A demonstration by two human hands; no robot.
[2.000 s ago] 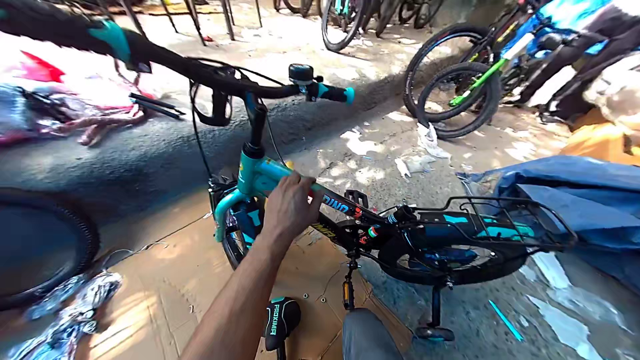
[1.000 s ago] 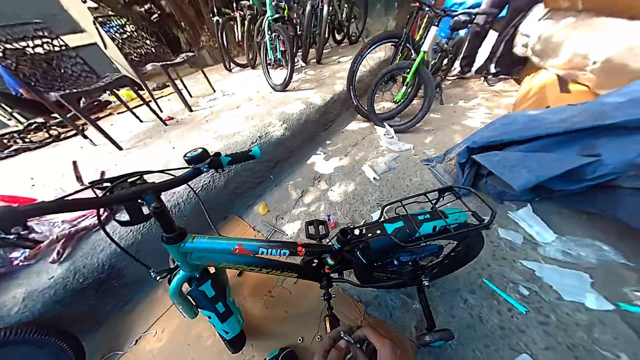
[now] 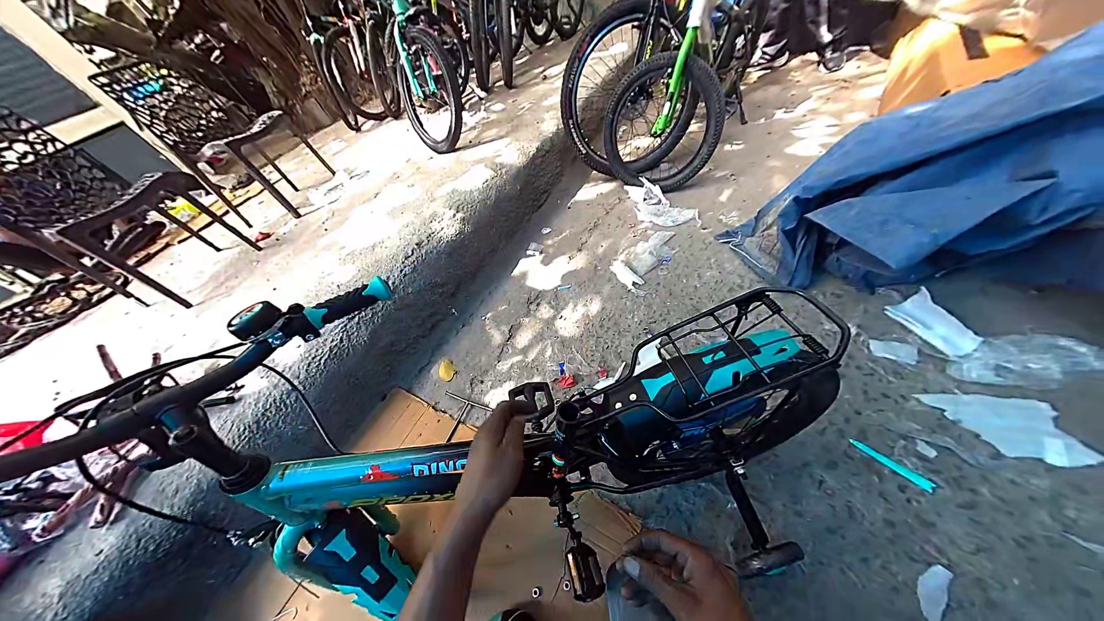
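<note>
A teal and black children's bicycle (image 3: 362, 474) stands over a cardboard sheet, with its handlebar (image 3: 207, 371) at the left and a black rear rack (image 3: 742, 345) at the right. My left hand (image 3: 498, 461) reaches across the frame's top tube to the far pedal (image 3: 532, 400); whether its fingers grip the pedal cannot be told. My right hand (image 3: 677, 578) is at the bottom, just right of the near pedal (image 3: 585, 569), fingers curled and thumb against them; what it may hold is unclear. A training wheel (image 3: 769, 559) is beside it.
Below the bicycle lies the cardboard (image 3: 509, 552) with small round parts on it. A raised concrete edge (image 3: 448, 250) runs behind. More bicycles (image 3: 664, 121) and metal chairs (image 3: 250, 147) stand farther back. A blue tarp (image 3: 940, 181), plastic scraps (image 3: 1009, 423) and a teal strip (image 3: 893, 466) lie at the right.
Two seconds ago a hand was on the top tube; one second ago fingers were together near the near pedal. Now my left hand is at the far pedal. The view has shifted.
</note>
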